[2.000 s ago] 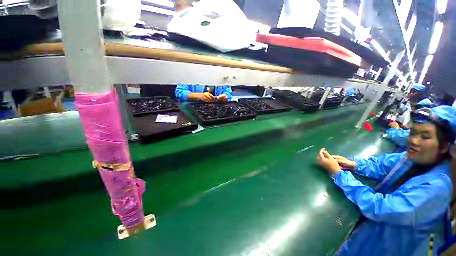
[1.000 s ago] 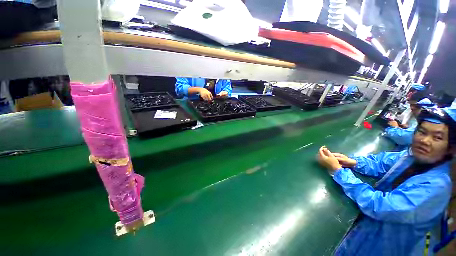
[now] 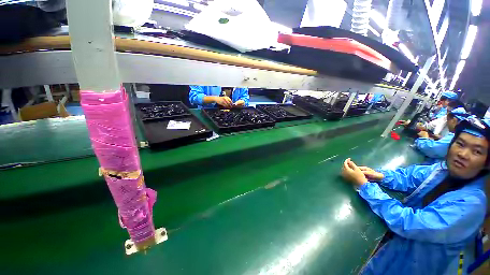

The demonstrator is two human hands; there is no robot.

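Note:
Neither of my hands is in the picture. The green bench top (image 3: 258,215) lies nearest in front of me. A pink-wrapped post (image 3: 115,156) stands on it at the left, its foot plate fixed to the bench. On the far side sit black trays filled with small dark parts (image 3: 239,118). A black tray at the left (image 3: 172,134) holds a white paper slip (image 3: 179,125).
A raised shelf (image 3: 215,72) crosses above the bench, holding a white bag (image 3: 233,27) and a red layer (image 3: 338,45) among black trays. A person in blue (image 3: 419,215) sits at the right, hands together over the bench. Another works across the bench; more people sit further right.
The view has shifted slightly. The seated person at the right has moved their head a little to the right. The far person's hands have moved slightly over the trays.

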